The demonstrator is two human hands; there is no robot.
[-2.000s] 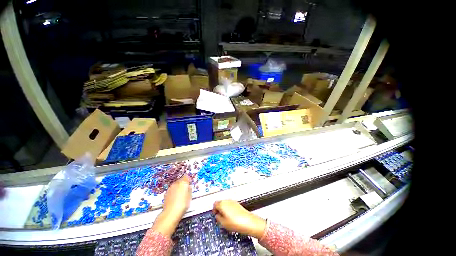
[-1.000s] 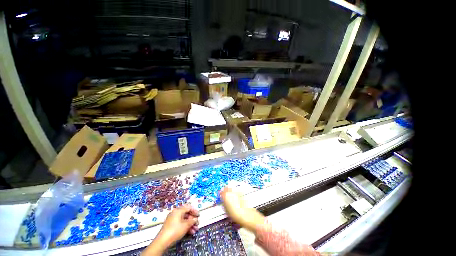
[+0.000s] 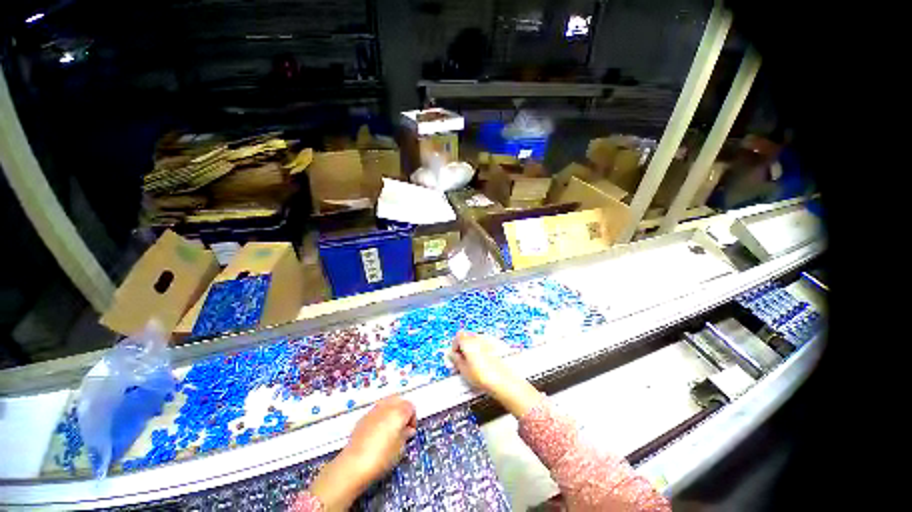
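My right hand (image 3: pixel 482 362) is at the front edge of the bright blue components (image 3: pixel 425 335) on the white ledge, fingers bent together; what it holds, if anything, cannot be seen. My left hand (image 3: pixel 380 438) is over the upper part of the PCB panel (image 3: pixel 440 470), near the rail, with its fingers curled; its fingertips are too small to show a part. Dark red components (image 3: pixel 335 362) lie between blue ones left of my right hand. The panel is purplish with a dense pattern, partly hidden under my left hand and forearm.
A clear plastic bag (image 3: pixel 125 395) lies at the pile's left end. The pale rail (image 3: pixel 560 362) runs between ledge and panel. A metal fixture (image 3: pixel 725 380) and another panel (image 3: pixel 775 318) are at right. Beyond stand a blue bin (image 3: pixel 345 268) and open cardboard boxes (image 3: pixel 180 280).
My right hand has moved from the panel to the blue pile on the ledge, its fingers drawing together. My left hand has moved from the red pile to above the panel.
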